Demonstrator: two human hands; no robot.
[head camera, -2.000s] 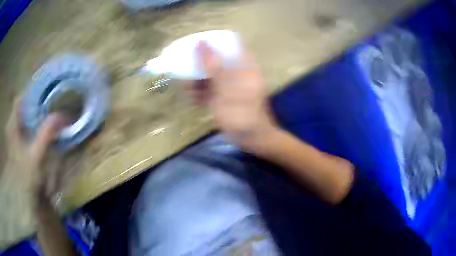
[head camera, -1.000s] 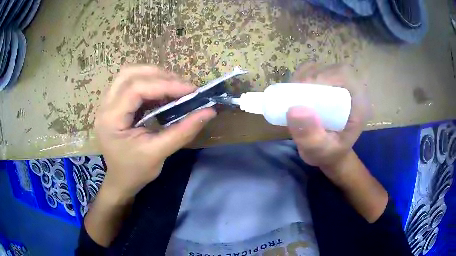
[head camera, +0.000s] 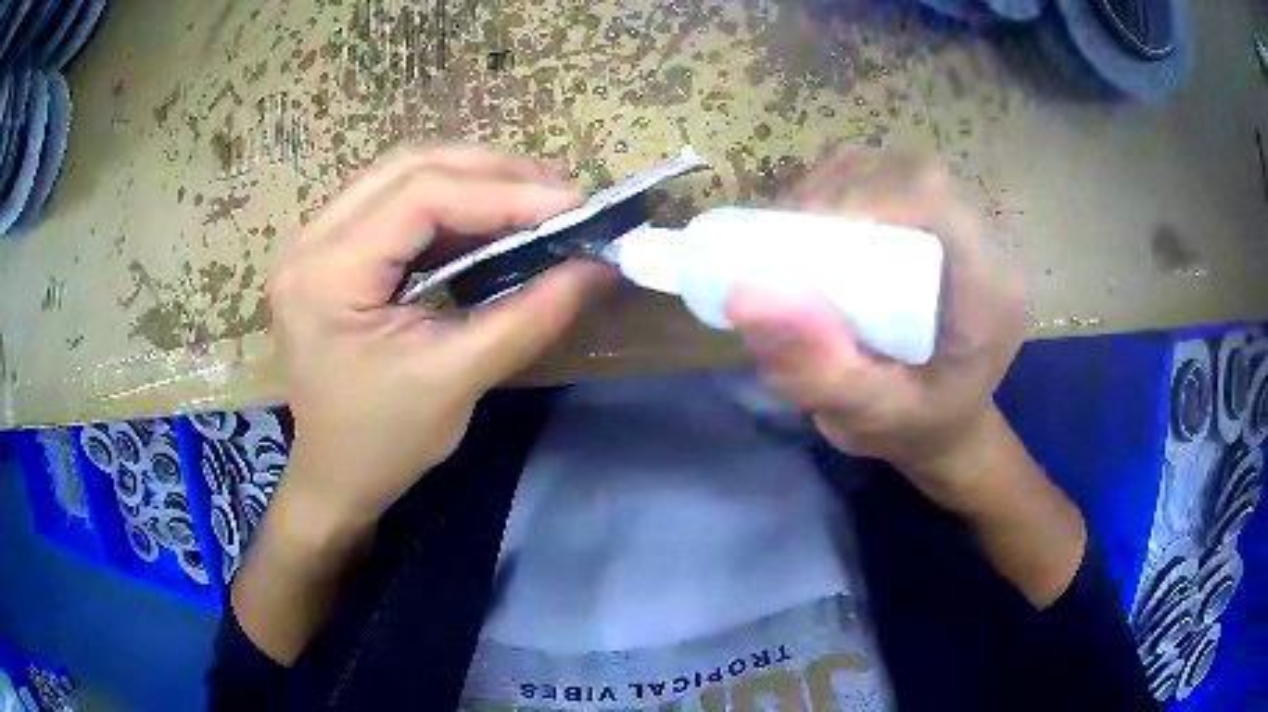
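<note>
My left hand (head camera: 403, 306) grips a flanged ring (head camera: 522, 262) edge-on, thumb below and fingers above. The ring is tilted, its right end higher, with a thin pale flange edge on top and a black band beneath. My right hand (head camera: 890, 320) holds a white glue bottle (head camera: 821, 271) lying nearly level, its nozzle pointing left. The tip is at the black band, close to my left thumb; whether it touches cannot be told. My right hand is slightly blurred.
The tan bench (head camera: 1112, 251) has many brown spots. Grey rings (head camera: 1133, 42) lie at the far right, and stacked rings (head camera: 28, 146) at the far left. Blue crates with rings stand below the bench at left (head camera: 146, 487) and right (head camera: 1196, 543).
Since one second ago, the bottle has moved left and tilted slightly, with its tip further along the black band. The ring has shifted slightly up and right. Both hands keep their grips.
</note>
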